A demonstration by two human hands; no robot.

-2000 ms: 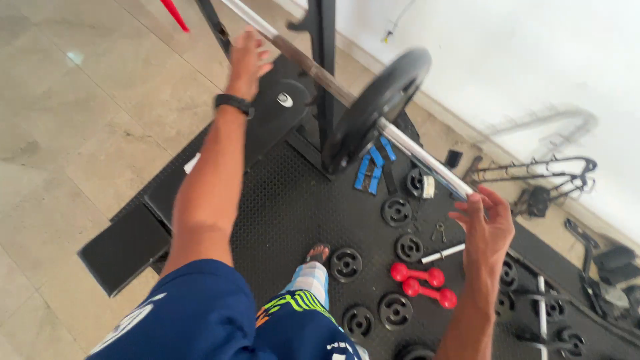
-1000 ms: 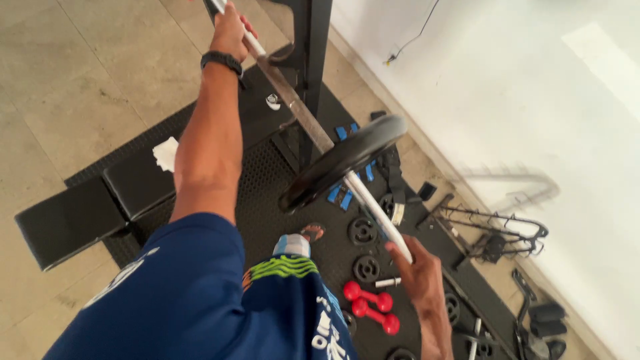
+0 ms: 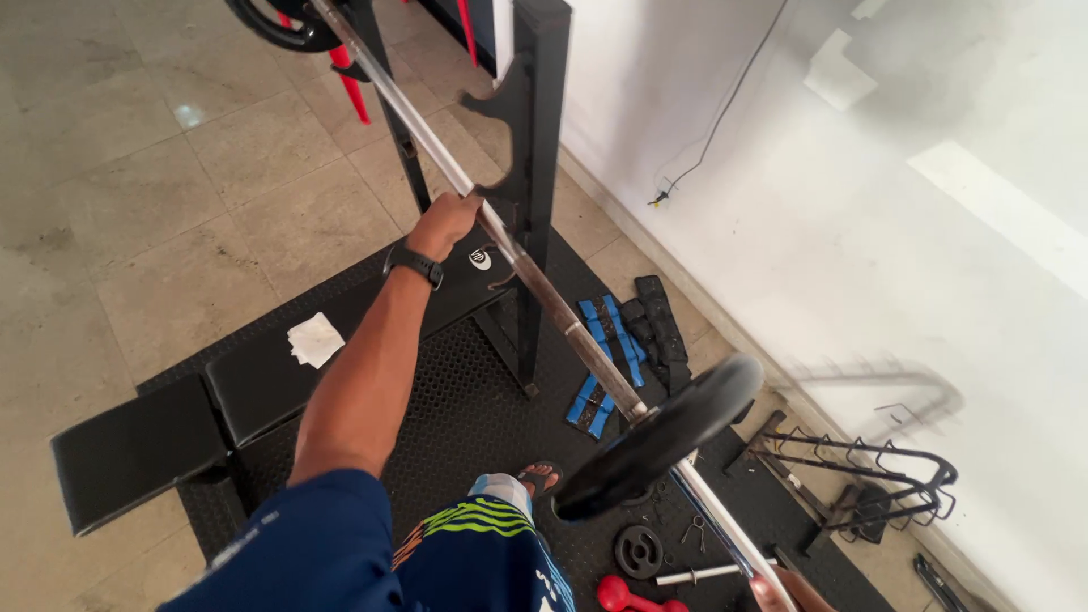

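My left hand [image 3: 448,224], with a black watch on the wrist, is closed around the shaft of a metal barbell [image 3: 557,304] beside the black rack upright [image 3: 539,170]. A black weight plate [image 3: 659,438] sits on the bar nearer to me, and another black plate [image 3: 285,24] is on its far part at the top left. At the lower right, my right hand [image 3: 786,592] grips the bar's near end sleeve; the frame's edge cuts off part of it.
Below the bar stands a black padded bench [image 3: 263,382] with a white paper [image 3: 315,340]. Blue ankle weights [image 3: 608,348], a small plate [image 3: 638,551] and a red dumbbell [image 3: 629,595] lie on the black mat. A metal rack [image 3: 858,476] stands by the white wall [image 3: 850,255].
My left hand was off the bar two seconds ago and now grips it. My right hand has moved toward the lower edge of the view. The view has shifted, showing the far plate.
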